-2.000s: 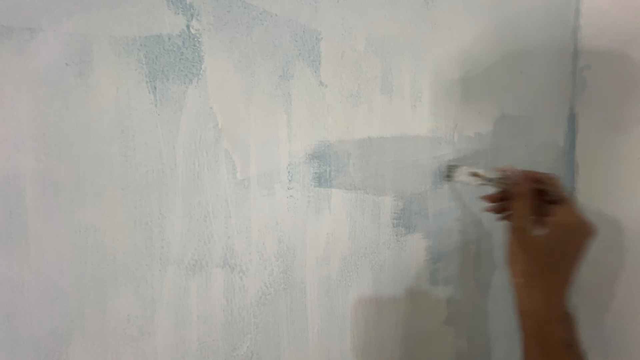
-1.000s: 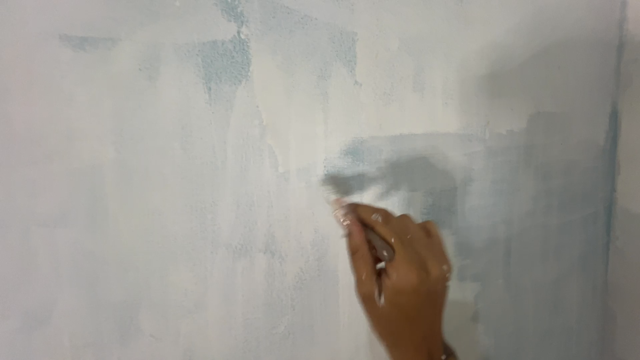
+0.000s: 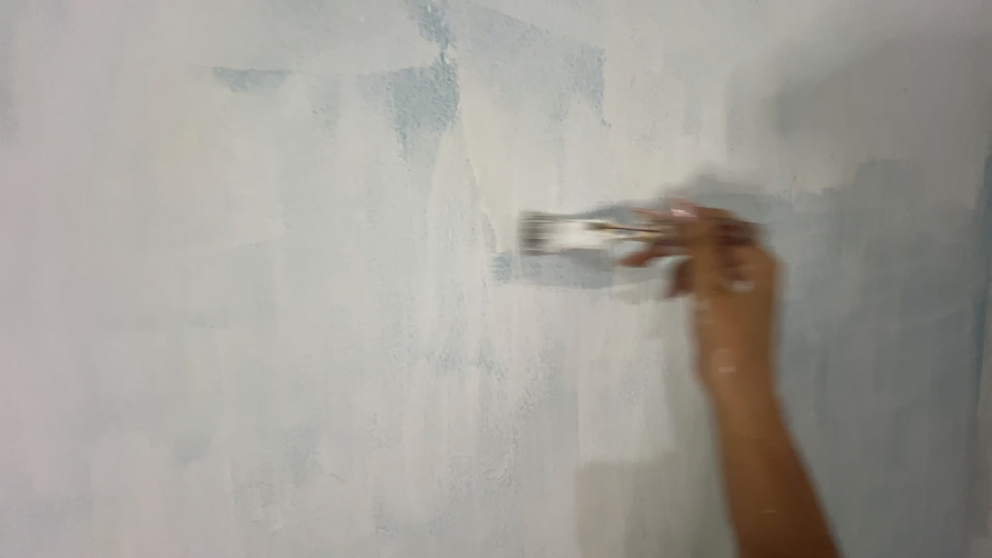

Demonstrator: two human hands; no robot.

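My right hand (image 3: 717,263), blurred by motion and flecked with white paint, grips a flat paintbrush (image 3: 566,232) by its handle. The brush points left, nearly level, with its bristles at the surface of a painted wall (image 3: 310,310). White paint coats part of the brush. Around the bristles the wall shows pale blue-grey, with a small bluer patch just below and left of them. Streaky whitish paint covers much of the wall, and darker blue shows through higher up. My left hand is out of view.
A vertical blue edge (image 3: 980,310) of the wall runs down the far right. Shadows of the arm and hand fall across the right side of the wall. Uneven brush marks cover the surface.
Between one second ago and now, my right hand has turned so the brush lies nearly level, pointing left. Two seconds ago the hand was close to the vertical edge at the right.
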